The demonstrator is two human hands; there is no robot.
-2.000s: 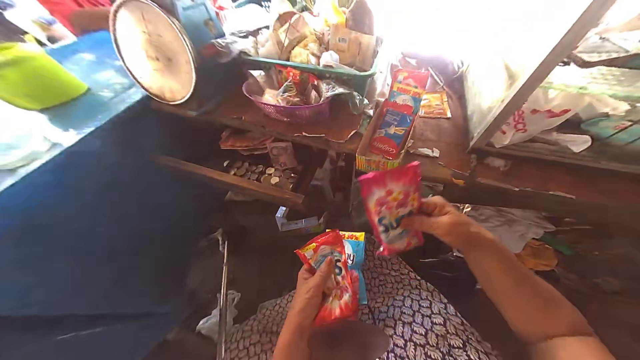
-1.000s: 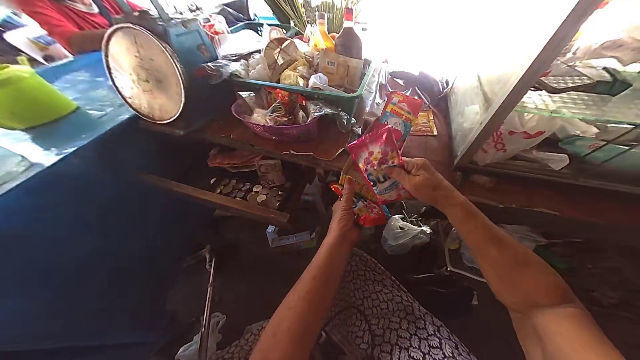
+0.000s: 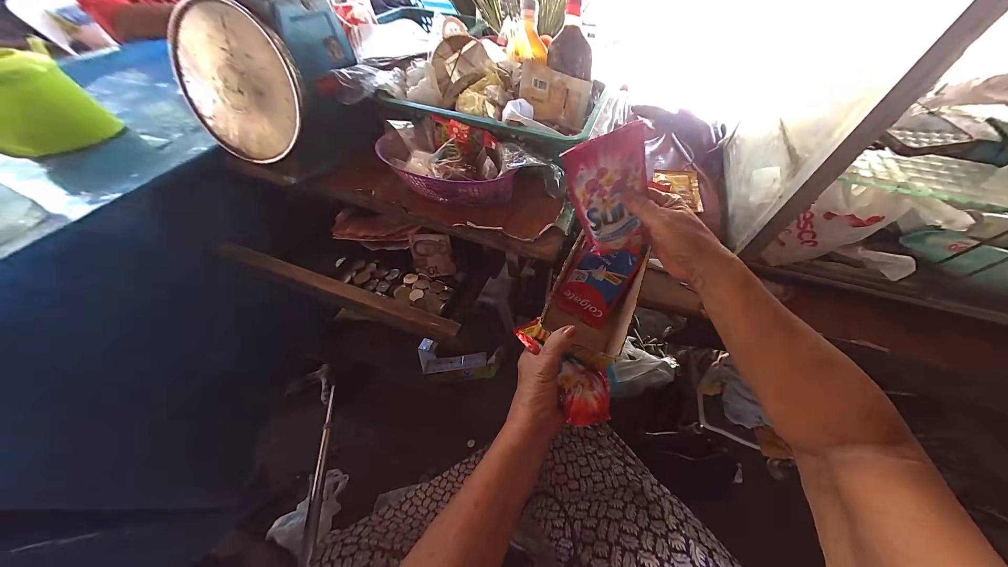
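Note:
My right hand (image 3: 677, 232) grips a pink detergent packet (image 3: 605, 185) by its right edge, above an open cardboard box (image 3: 622, 319). Inside that box lies a red and blue Colgate packet (image 3: 594, 287). Below it, my left hand (image 3: 543, 378) is closed around red detergent packets (image 3: 584, 392) and touches the near end of the box. The fingers of my left hand are partly hidden behind the packets. A small yellow-brown sachet (image 3: 679, 187) lies behind my right wrist.
A purple basket (image 3: 449, 189) and a green tray (image 3: 488, 122) of goods stand on the wooden shelf. Left are an open drawer (image 3: 346, 290) with coins and banknotes, a round-dial scale (image 3: 236, 79) and a blue counter (image 3: 157, 169). A wooden-framed case (image 3: 866, 126) stands at right.
Both hands were apart over the lap, then came together. Now my right hand holds the pink packet up over the box, and my left hand is at the box's near end with the red packets.

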